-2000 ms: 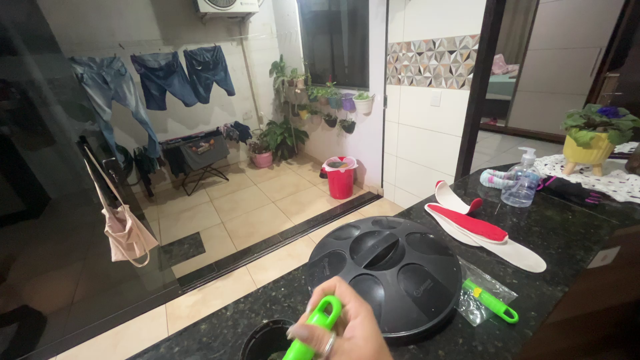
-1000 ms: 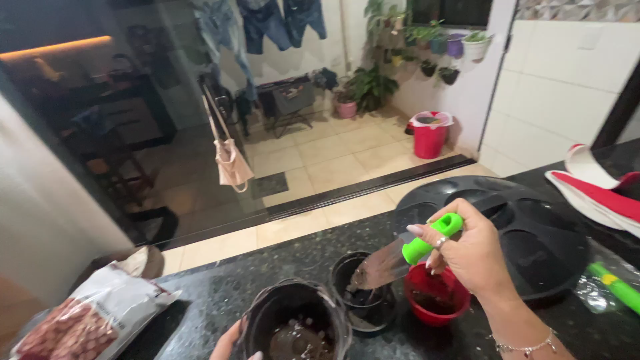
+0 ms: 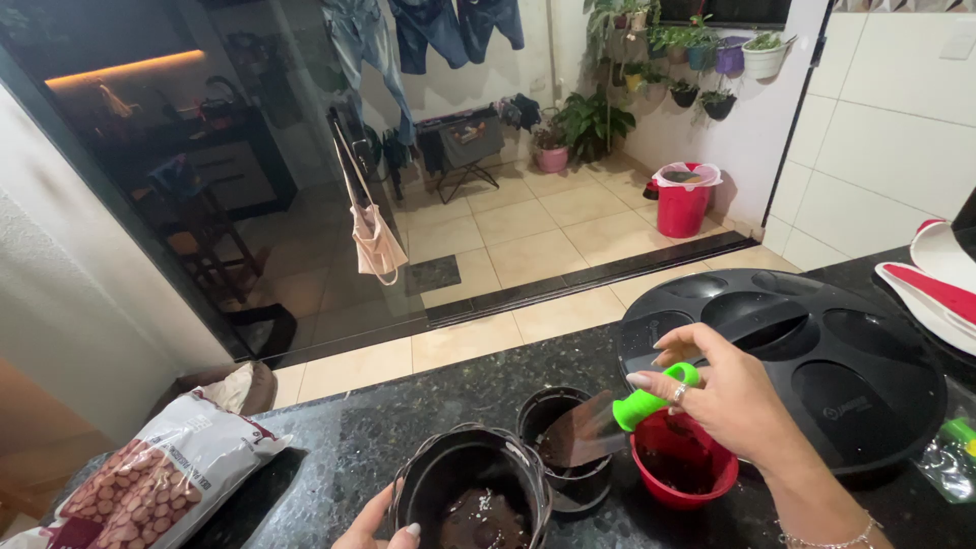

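Observation:
My left hand (image 3: 381,522) grips the rim of a black plastic pot (image 3: 471,488) with a woven-looking edge; some dark soil and white specks lie at its bottom. My right hand (image 3: 717,389) holds the green handle of a small garden trowel (image 3: 583,431), its clear blade smeared with soil. The blade reaches into a smaller black pot (image 3: 553,404) that holds soil. Beneath my right hand stands a red pot (image 3: 686,499), partly filled with dark soil, close beside the smaller black pot.
A printed plastic bag (image 3: 191,457) lies at the left of the dark stone counter (image 3: 343,419). A large round black lid-like tray (image 3: 869,396) sits at the right, near red-and-white pieces (image 3: 934,305) and a clear packet (image 3: 949,457). Beyond are a glass door and a red bucket (image 3: 681,210).
The view has swung left since the oldest frame. Since one second ago, the fingers of my right hand have loosened and spread around the trowel handle; the blade remains at the small black pot.

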